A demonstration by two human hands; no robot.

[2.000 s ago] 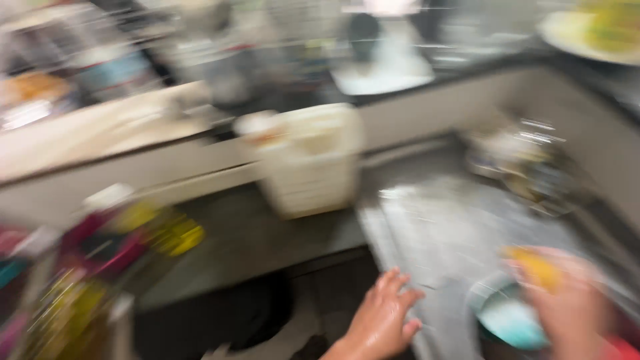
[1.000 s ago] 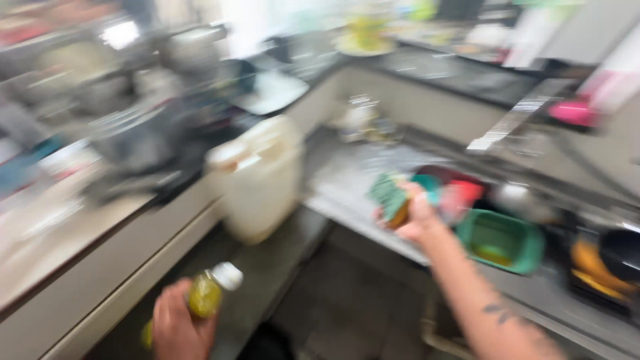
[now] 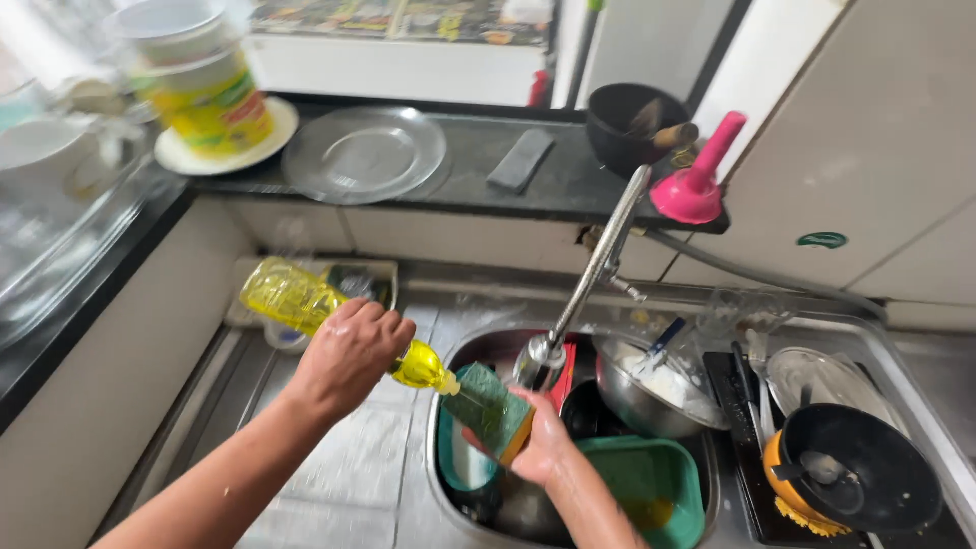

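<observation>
My left hand (image 3: 354, 351) grips a clear bottle of yellow dish soap (image 3: 293, 293), tilted with its open nozzle down to the right. The nozzle is at the green scouring side of a sponge (image 3: 488, 412), where a wet yellowish streak shows. My right hand (image 3: 545, 442) holds that sponge, its yellow-orange side beneath, above the sink basin. Below lie a teal bowl (image 3: 457, 457), a green plastic tub (image 3: 663, 480) with yellowish liquid and a metal bowl (image 3: 648, 396) with white residue. The metal faucet (image 3: 598, 263) reaches down just behind the sponge.
On the right drainboard are a black pan (image 3: 862, 465), a clear plate (image 3: 831, 381) and cutlery. The dark ledge behind holds a glass plate (image 3: 364, 152), a grey block (image 3: 521, 160), a black bowl (image 3: 637, 130), a pink plunger (image 3: 698, 179) and stacked yellow tubs (image 3: 206, 107).
The soap bottle, upright-leaning and capped in white one second ago, now tips over the sponge with its nozzle bare. Both hands have come together. The view has swung right toward the sink.
</observation>
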